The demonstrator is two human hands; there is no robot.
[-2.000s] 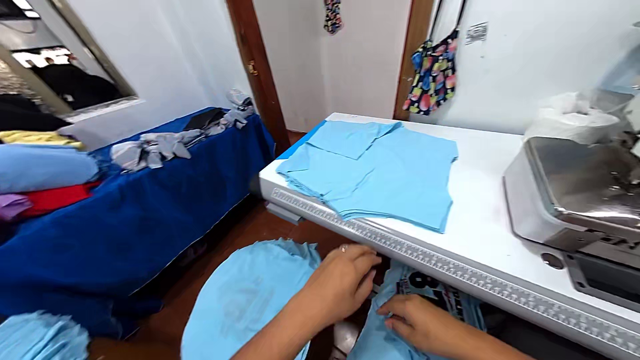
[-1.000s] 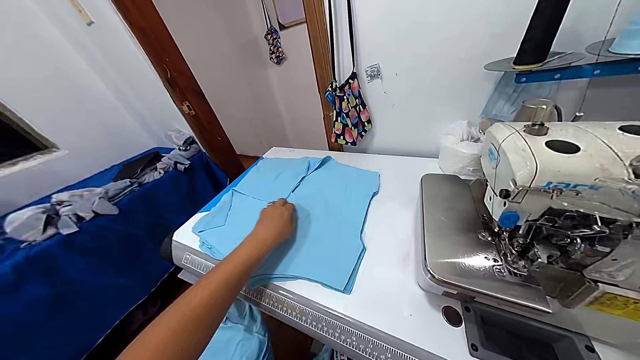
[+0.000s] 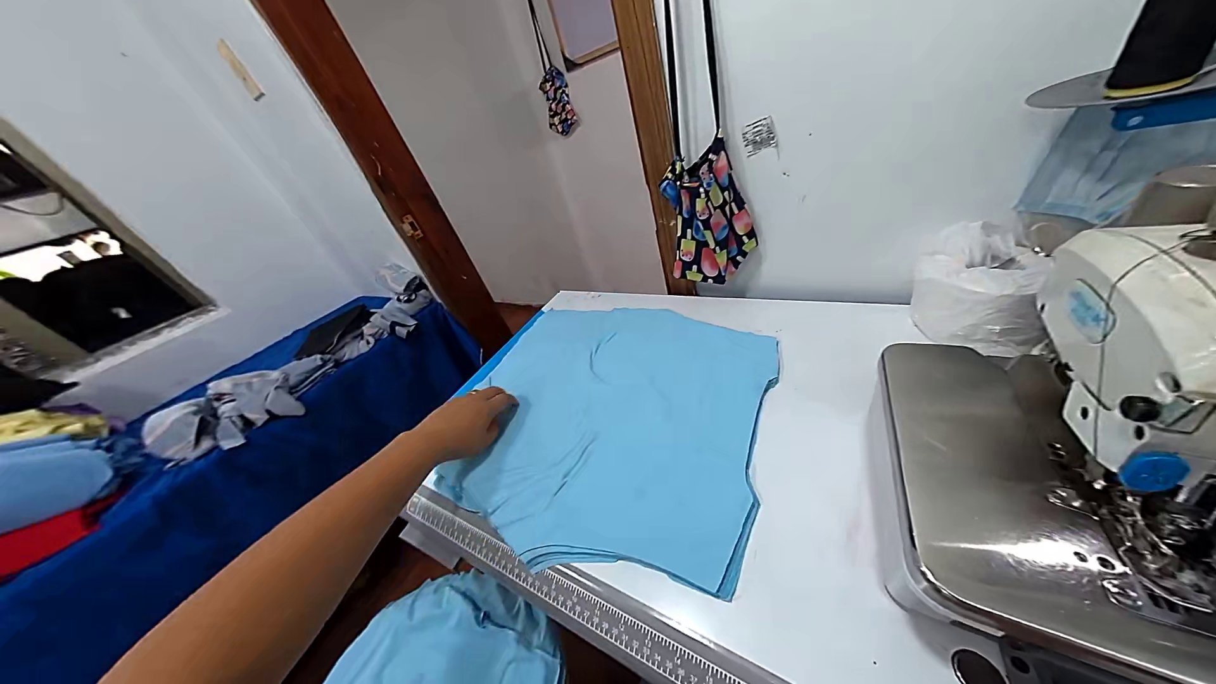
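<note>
My left hand (image 3: 472,422) rests on the left edge of a stack of cut light-blue fabric pieces (image 3: 646,437), its fingertips on the cloth; whether they pinch the edge cannot be told. The top piece lies spread out, with a few creases near its lower left. The stack sits on a white sewing table (image 3: 817,456) with a measuring scale (image 3: 589,608) along the front edge. More light-blue fabric (image 3: 456,636) is bunched below the table edge. My right hand is out of view.
An overlock sewing machine (image 3: 1140,361) stands at the right, beside a white plastic bag (image 3: 978,285). At the left, a blue-covered surface (image 3: 351,427) holds grey fabric scraps (image 3: 256,399) and folded cloth (image 3: 52,480). A patterned pouch (image 3: 712,214) hangs at the door frame.
The top fabric piece, folded over at its upper left before, now lies spread flat. My left hand has moved from the middle of the stack to its left edge.
</note>
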